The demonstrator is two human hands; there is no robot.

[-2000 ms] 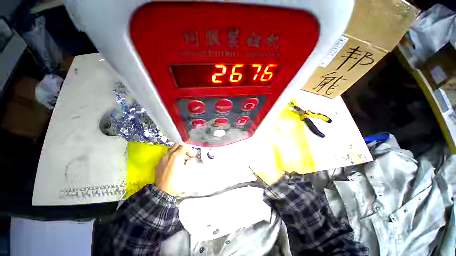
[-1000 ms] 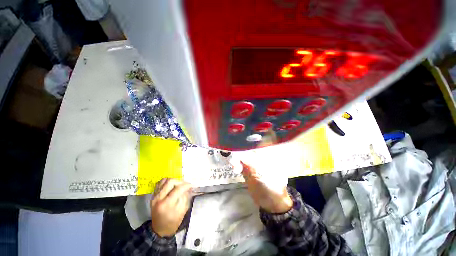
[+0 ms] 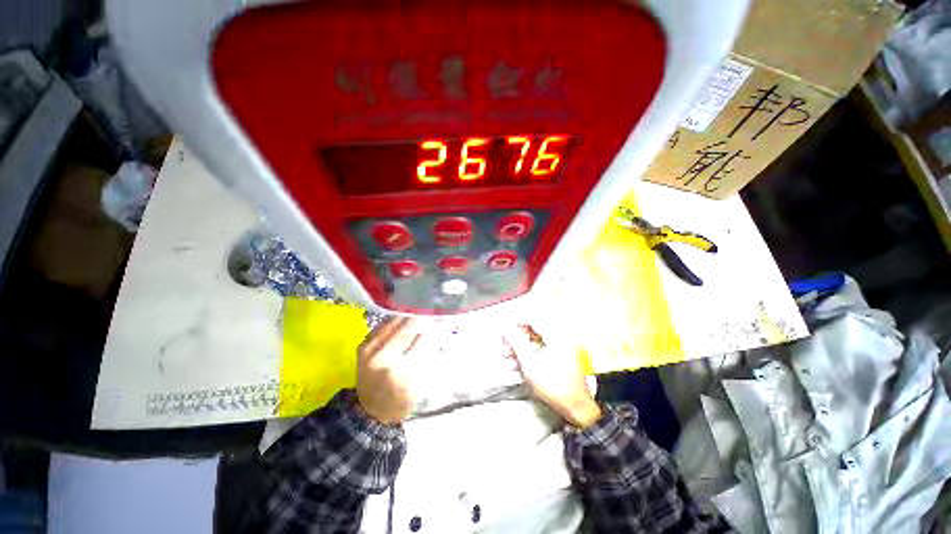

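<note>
The pale grey-white garment (image 3: 480, 448) lies over the table's front edge, glaring white under the lamp, with dark round snap buttons (image 3: 415, 524) low on it. My left hand (image 3: 386, 370) lies on the cloth below the head of the button machine (image 3: 448, 115), fingertips near its lower left. My right hand (image 3: 553, 373) lies on the cloth to the right, thumb and finger close together by a small reddish-dark spot. The glare hides whether either hand pinches cloth or a button. The press dies are hidden by the head.
A silver-blue heap of button parts (image 3: 290, 269) lies left of the head beside a round hole. Yellow patches (image 3: 323, 349) flank the head. Yellow-black pliers (image 3: 673, 248) lie on the right, before a cardboard carton (image 3: 772, 104). A grey garment pile (image 3: 834, 417) is at right.
Since one second ago, my left hand has moved up from the table edge to below the head. My right hand stays on the cloth. The view has shifted, showing the whole red panel and the carton again.
</note>
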